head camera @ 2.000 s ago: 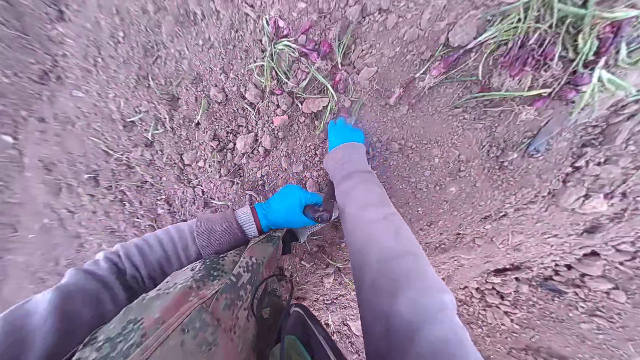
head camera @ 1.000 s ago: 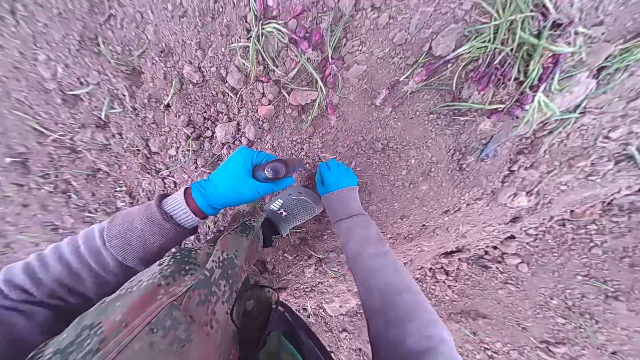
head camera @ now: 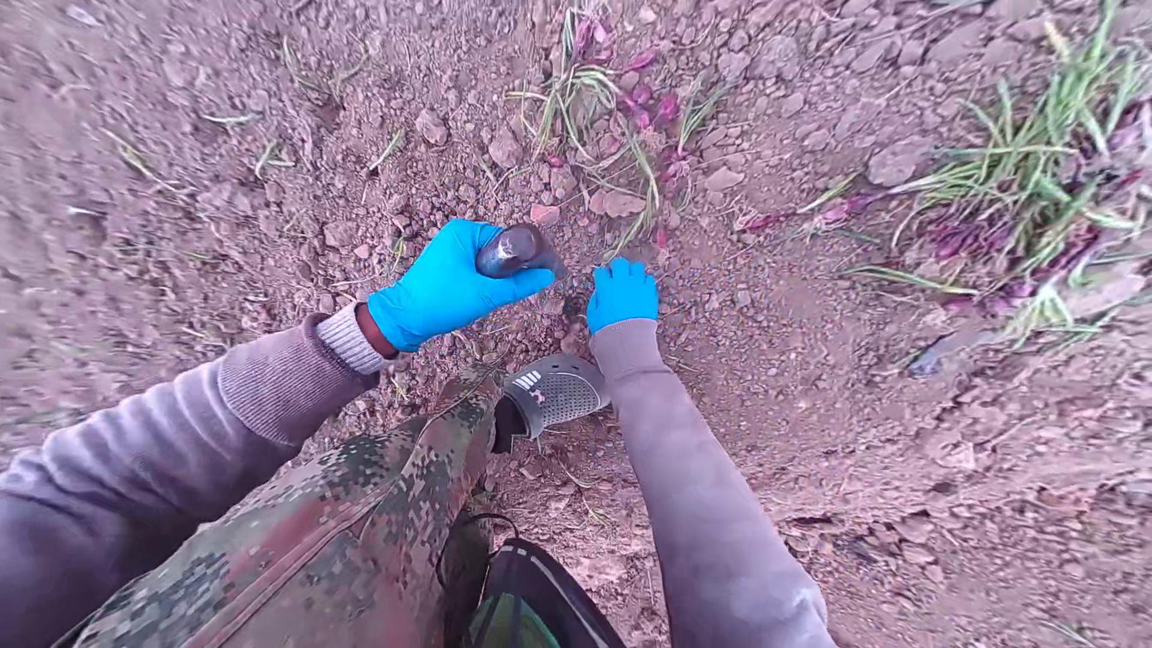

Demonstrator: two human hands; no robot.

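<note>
My left hand (head camera: 454,286), in a blue glove, grips a dark rounded handle (head camera: 511,252) whose end points up at the camera; the rest of the tool is hidden below it. Just to its right, my right hand (head camera: 623,292), also gloved in blue, is low over the soil with its knuckles up. Its fingertips and anything in them are hidden. Above the hands, small purple-red onion bulbs with green leaves (head camera: 630,112) lie loose on the ground.
A larger heap of onions with green tops (head camera: 1026,207) lies at the right, with a dark flat piece (head camera: 945,351) below it. Stones and clods (head camera: 621,202) dot the soil. A grey perforated shoe (head camera: 558,391) stands just under my hands, beside a camouflage trouser leg (head camera: 360,522).
Since two seconds ago, my left hand has risen from beside the shoe with the dark handle, uncovering the shoe. My right hand has drawn back from near the onion leaves.
</note>
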